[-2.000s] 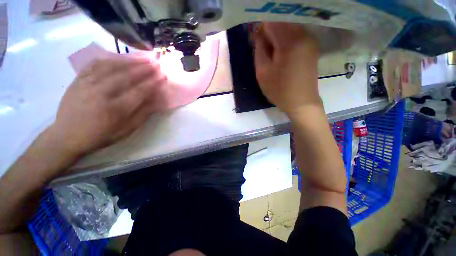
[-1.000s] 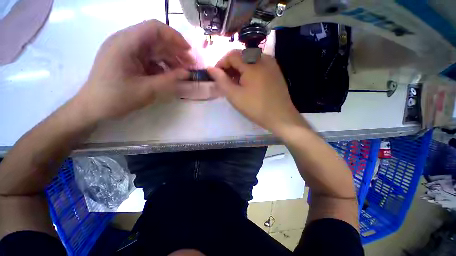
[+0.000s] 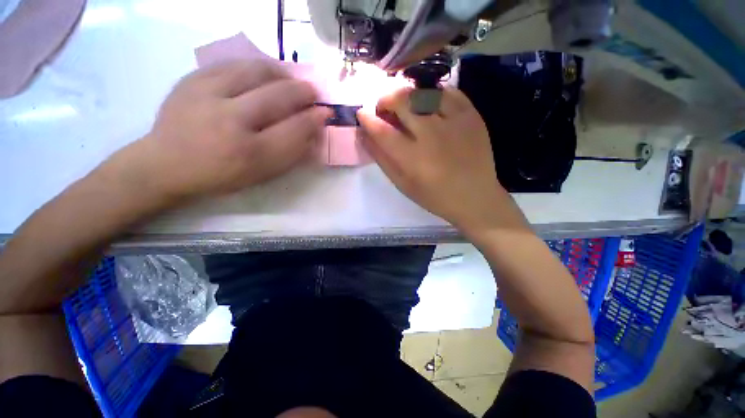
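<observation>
A pink cut piece (image 3: 343, 144) lies flat on the white table below the lit needle area, with another part of it showing (image 3: 231, 51) beyond my left hand. A small black label (image 3: 343, 115) lies on the pink piece between my hands. My left hand (image 3: 245, 122) lies flat, pressing the pink piece, its fingertips at the label's left end. My right hand (image 3: 429, 147) has thumb and fingertips on the label's right end. The presser foot and needle (image 3: 353, 64) are just above, blurred by glare. The fingers partly hide the label.
A black cloth (image 3: 527, 122) with small labels lies right of my right hand. The machine head (image 3: 523, 28) spans the top right. A round black knob with a grey block (image 3: 426, 86) hangs over my right hand. Pink layers (image 3: 37, 41) lie far left. Blue baskets (image 3: 645, 310) stand below.
My left hand has turned palm down and flattened onto the pink piece. The label, held between both hands a second ago, now lies on the piece. More pink fabric shows beyond my left hand.
</observation>
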